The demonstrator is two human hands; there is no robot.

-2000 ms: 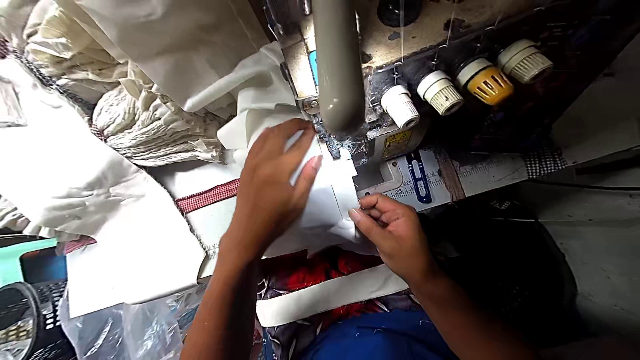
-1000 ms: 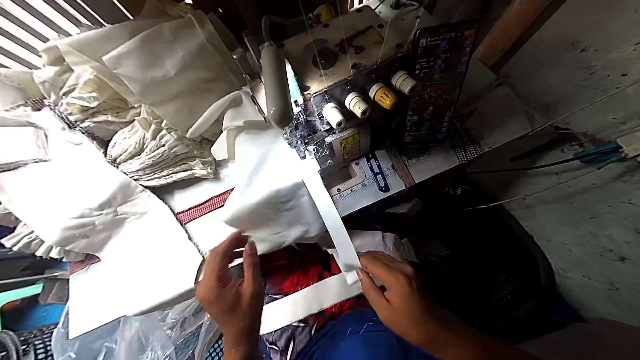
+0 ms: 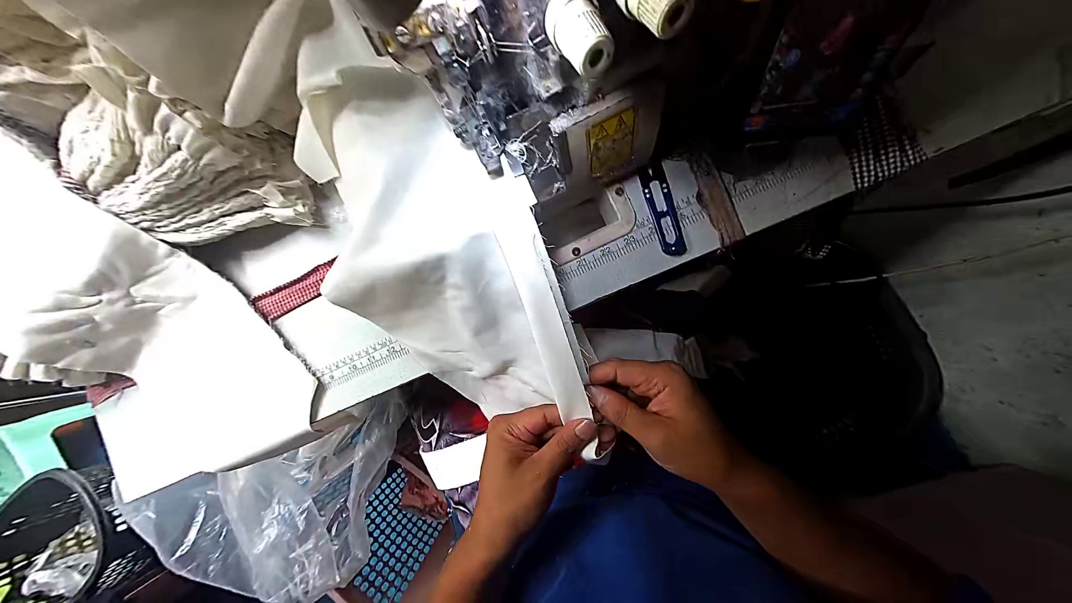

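Observation:
A white fabric strip (image 3: pixel 544 322) runs from under the presser foot of an overlock sewing machine (image 3: pixel 536 100) down to my hands, lying along the edge of a larger white cloth (image 3: pixel 427 276). My left hand (image 3: pixel 532 461) pinches the strip near its lower part, thumb on top. Close beside it on the right, my right hand (image 3: pixel 653 410) pinches the cloth edge between thumb and fingers. Below my hands the strip curls over, and a white end (image 3: pixel 455 463) shows left of my left hand. Blue thread snips (image 3: pixel 663 213) lie on the machine table.
White cloth panels (image 3: pixel 193 360) and a gathered cream bundle (image 3: pixel 176 167) cover the table's left side. Measuring tape markings (image 3: pixel 364 362) run along its front edge (image 3: pixel 402 377). Below are a clear plastic bag (image 3: pixel 276 502) and a black basket (image 3: pixel 92 519). A dark bin stands lower right.
My left hand has moved from beside the cloth to the strip and taken hold of it, next to my right hand. The view has moved closer to the hands.

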